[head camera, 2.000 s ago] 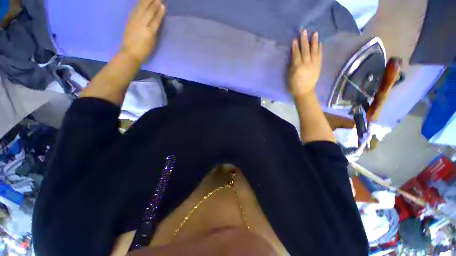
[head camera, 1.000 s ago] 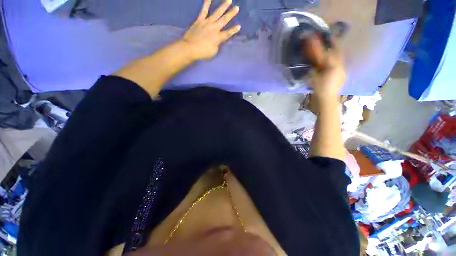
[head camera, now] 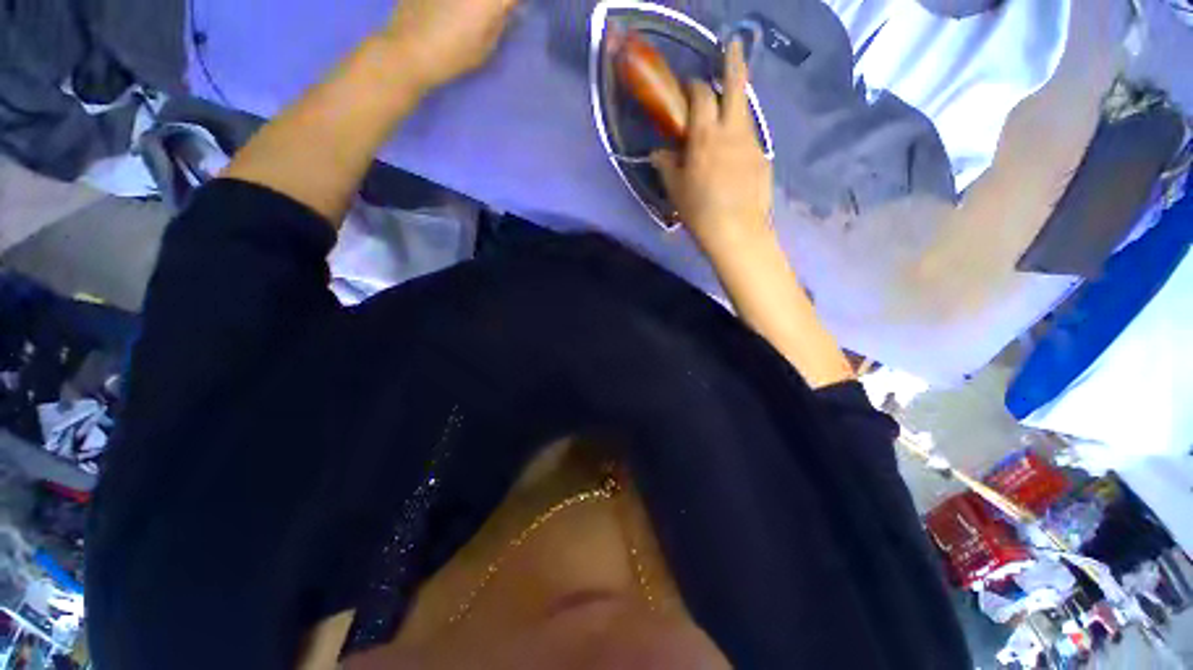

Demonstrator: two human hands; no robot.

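The steam iron [head camera: 628,111] stands on the table at the top middle, with a bright metal rim and a brown handle. My right hand [head camera: 726,183] is on the lower end of its handle, fingers curled and one finger stretched upward. A dark grey garment [head camera: 837,124] lies right of and behind the iron, with a pale white-blue part [head camera: 968,72] and a small dark label. My left hand [head camera: 451,33] is at the top edge, over the table left of the iron; its fingers are partly cut off, and its grip cannot be told.
The lavender pressing table cover [head camera: 523,170] has a brownish patch at right. A dark grey pad [head camera: 1092,216] lies at its right end. Blue and white cloth [head camera: 1112,327] hangs beyond. Grey cloth is heaped at left. Red crates [head camera: 975,530] and scraps are on the floor at lower right.
My right hand, first flat on the table, went to the iron, which is now further left. My left hand moved right, then back left to the top edge. More of the garment shows at right.
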